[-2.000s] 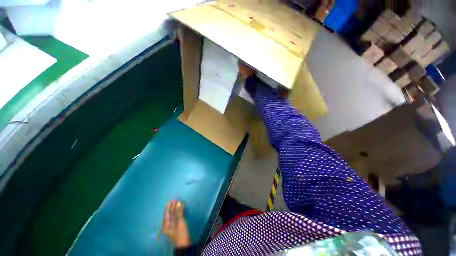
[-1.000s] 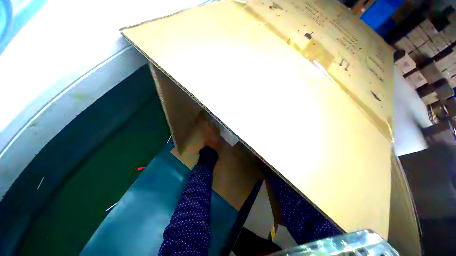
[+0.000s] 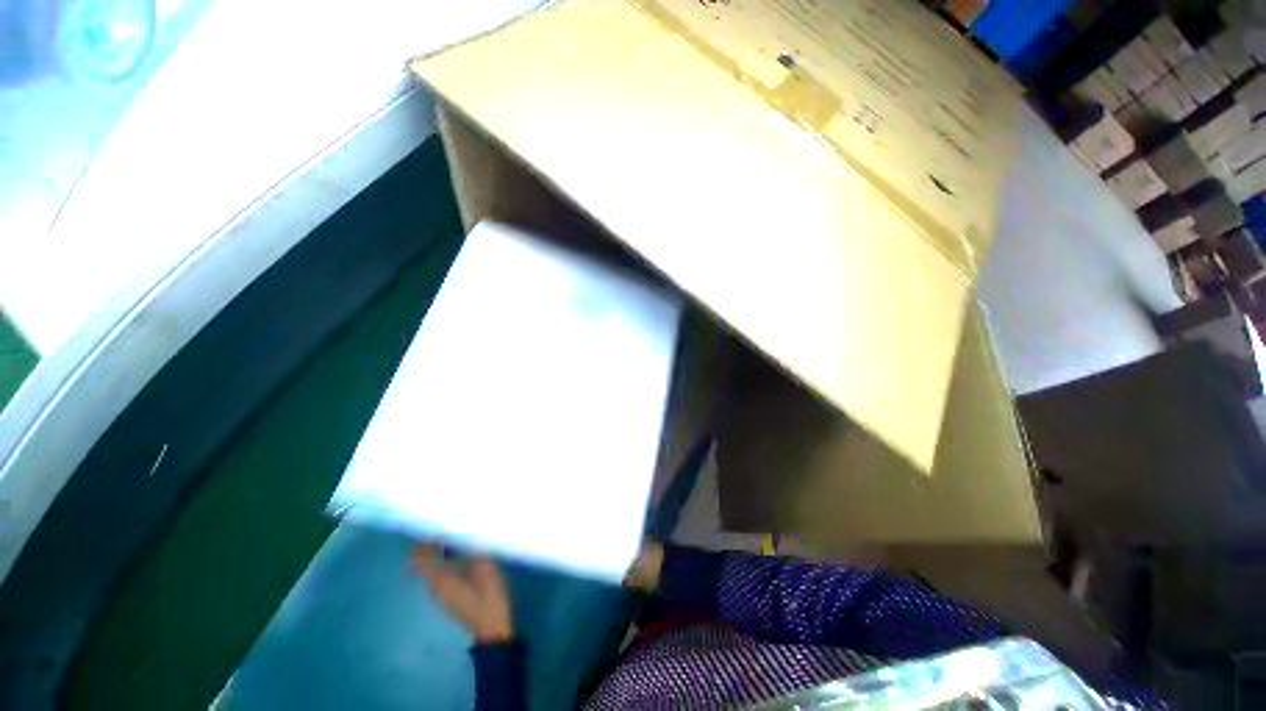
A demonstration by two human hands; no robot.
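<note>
A large white flat-faced object point(image 3: 521, 403), a box or a panel, lies tilted in front of the opening of the brown shipping carton point(image 3: 750, 195). Its surface is overexposed, so its thickness cannot be told. My right hand point(image 3: 646, 565) is at its lower right corner, closed on the edge, partly hidden. My left hand point(image 3: 468, 595) is just below its lower edge, fingers spread and blurred; whether it touches the edge cannot be told. The carton's inside is mostly hidden by its top flap and the white object.
The green bench top point(image 3: 361, 625) lies under my left hand. The dark green recessed channel point(image 3: 250, 417) and raised white shelf point(image 3: 208, 208) run along the left. Open carton flaps stick out at right. Stacked brown boxes point(image 3: 1194, 153) and a blue object point(image 3: 1020, 31) stand in the background.
My left hand has come out of the carton, back toward me. The white object is now outside the opening, with my right hand at its corner. The carton appears slightly farther away.
</note>
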